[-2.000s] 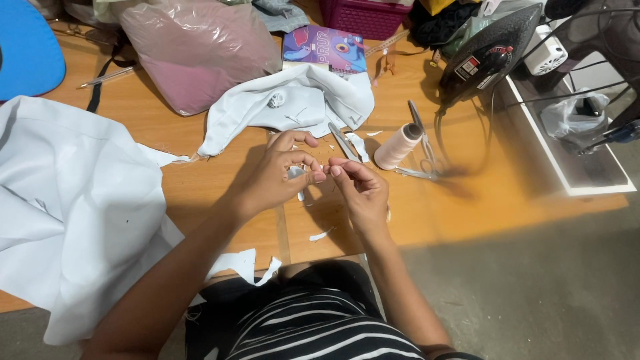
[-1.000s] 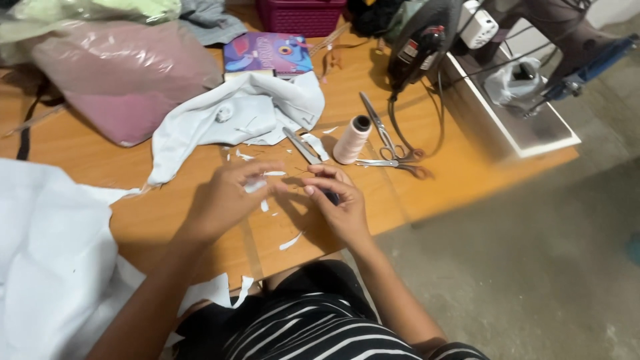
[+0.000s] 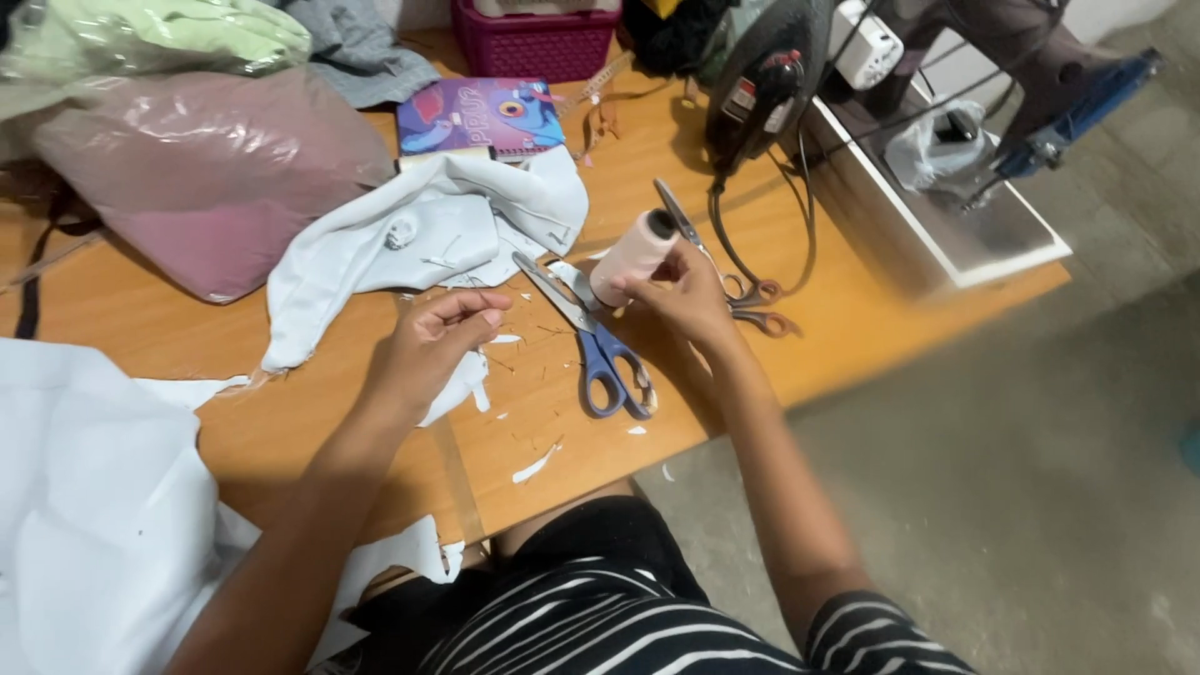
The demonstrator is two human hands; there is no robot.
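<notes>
My right hand [image 3: 684, 292] has its fingers on the side of a cone of pale pink thread [image 3: 635, 258], which stands on the wooden table. My left hand [image 3: 448, 342] is raised above the table with thumb and forefinger pinched; whether something thin is between them cannot be told. Blue-handled scissors [image 3: 602, 361] lie between my hands, blades slightly apart. Beyond them is a bundled piece of white fabric [image 3: 422, 225] with pins in it. Metal scissors [image 3: 741, 292] rest right of the cone, partly hidden by my right hand. White fabric scraps [image 3: 536, 466] and thread bits lie about.
A large white cloth [image 3: 94, 506] covers the left side. Behind are a plastic-wrapped pink bundle [image 3: 216, 169], a purple notebook [image 3: 480, 117] and a magenta basket [image 3: 539, 42]. An iron [image 3: 764, 89] with its cord and a sewing machine [image 3: 1022, 84] stand at the right.
My hands, close together before, are now apart. My right hand has moved to the thread cone. The blue-handled scissors, largely hidden before, now show fully.
</notes>
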